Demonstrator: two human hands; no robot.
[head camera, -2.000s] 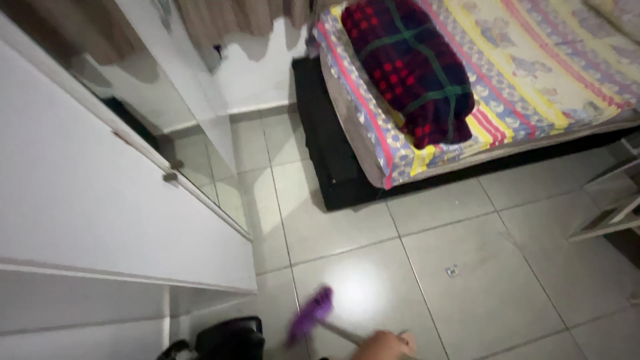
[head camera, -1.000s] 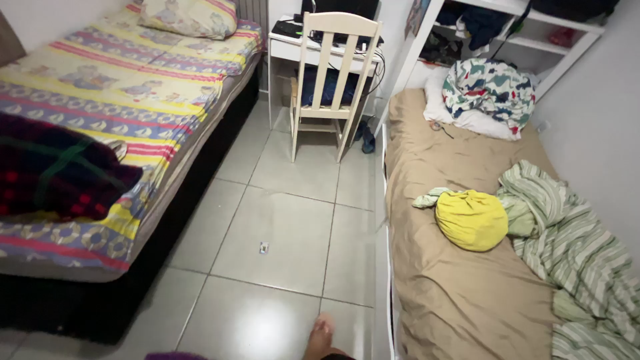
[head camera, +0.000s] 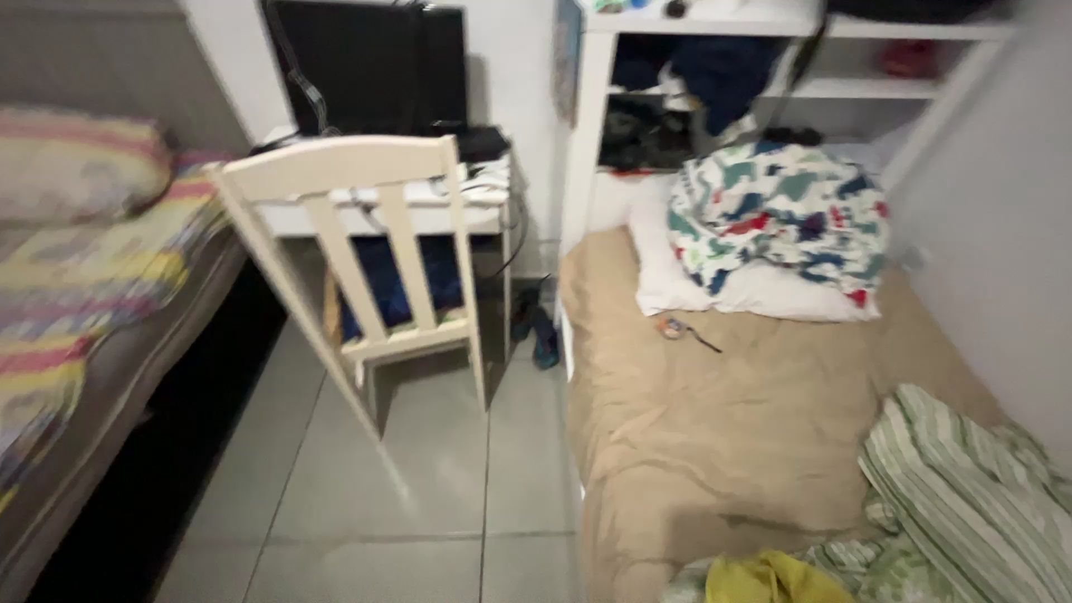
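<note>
Neither my left hand nor my right hand shows in the head view now, so what they hold is hidden. On the right, a bed with a tan sheet (head camera: 720, 419) bears a white pillow (head camera: 670, 285) with a bunched patterned cloth (head camera: 779, 218) on top. A small object with a dark strap (head camera: 672, 327) lies below the pillow. Near the bottom edge is a yellow cloth (head camera: 775, 578), beside a green-and-white striped blanket (head camera: 971, 486).
A cream wooden chair (head camera: 402, 251) stands at a white desk (head camera: 293, 219) with a black monitor (head camera: 368, 71). Left is another bed with a striped sheet (head camera: 126, 260). Shoes (head camera: 544, 339) lie on the tiled floor by a white shelf unit (head camera: 586, 126).
The view has swung far, from the wardrobe and plaid blanket to the desk and tan bed. A purple thing near the bottom edge earlier is out of view now.
</note>
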